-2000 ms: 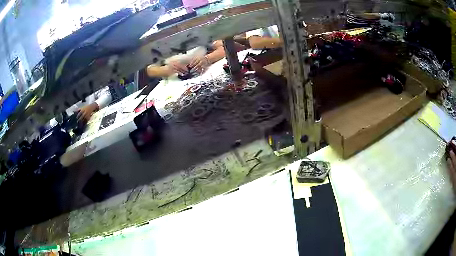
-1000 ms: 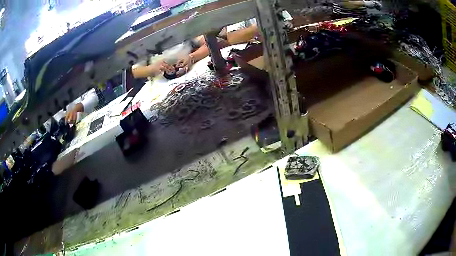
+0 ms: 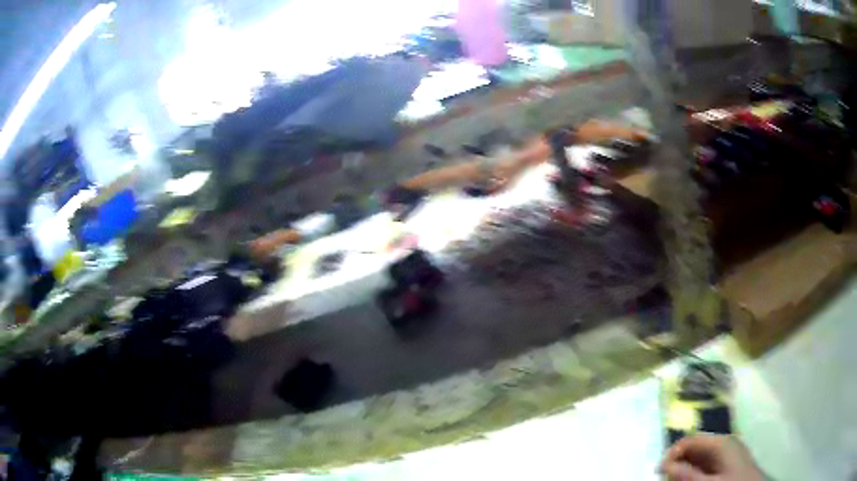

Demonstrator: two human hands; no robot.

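Note:
One bare hand, seemingly my right hand (image 3: 711, 458), is at the bottom edge on the right, cut off and blurred. Its fingers are curled over the black mat (image 3: 700, 423), just below the small speckled tin (image 3: 705, 379). Whether it holds anything cannot be told. Yellow tape (image 3: 684, 411) shows between tin and mat. A thin dark line shows by the tin, too blurred to name. My left hand is out of the picture.
A metal post (image 3: 691, 244) stands behind the tin. Right of it is an open cardboard box (image 3: 785, 287) with dark units. Black units (image 3: 409, 289) and a dark block (image 3: 305, 383) lie on the grey shelf (image 3: 507, 329). Blurred arms show opposite.
The view has swung, so the scene sits further right and is blurred. A hand has come in over the black mat. The dark unit at the right edge is out of view.

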